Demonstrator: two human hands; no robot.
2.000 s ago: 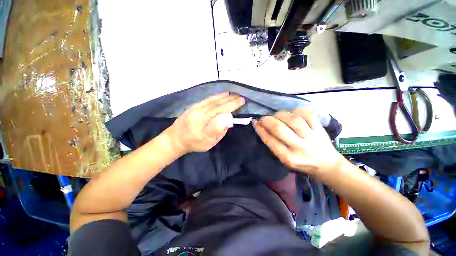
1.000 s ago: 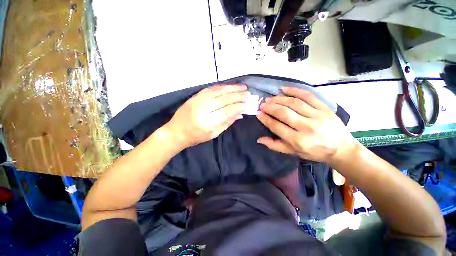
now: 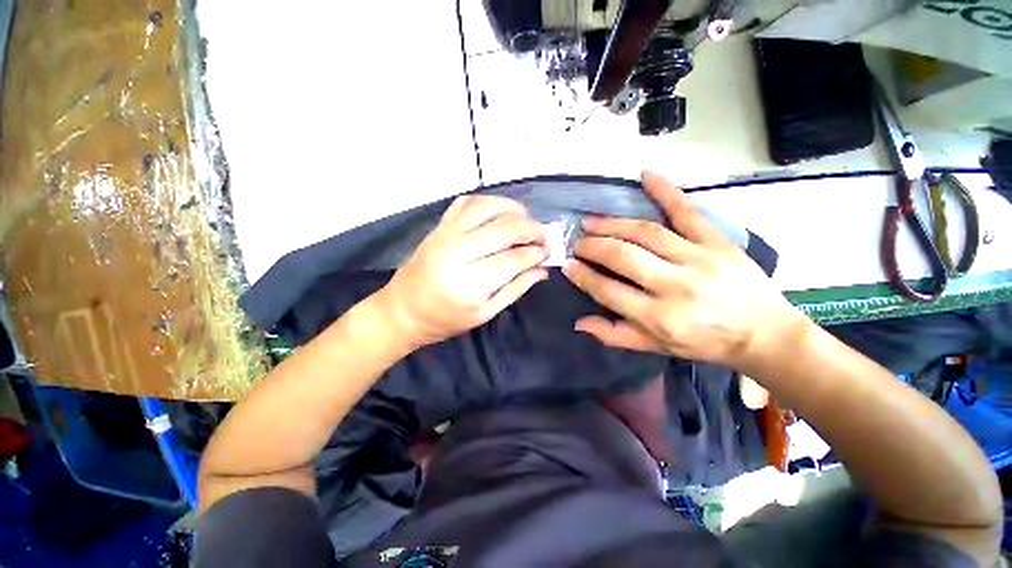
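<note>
A dark garment (image 3: 522, 344) lies over the table's front edge and hangs into the lap. Its grey-blue band (image 3: 344, 246) curves along the far edge. A small white label (image 3: 559, 242) lies at the band, between my hands. My left hand (image 3: 472, 266) holds the label's left side with its fingertips bent together. My right hand (image 3: 677, 283) lies palm down on the garment, fingers spread, with fingertips touching the label's right side. The label is partly hidden by the fingers.
The sewing machine head (image 3: 633, 56) overhangs the table beyond my hands. A flat black rectangle (image 3: 813, 102), perhaps a phone, and scissors (image 3: 912, 205) lie at the right. A green tape rule (image 3: 877, 304) runs along the front edge. A brown taped board (image 3: 105, 211) is at left.
Over the last two seconds, the label has gone from edge-on to flat against the band. In the last second, my left fingers have bent closer together and my right index finger has lifted outward.
</note>
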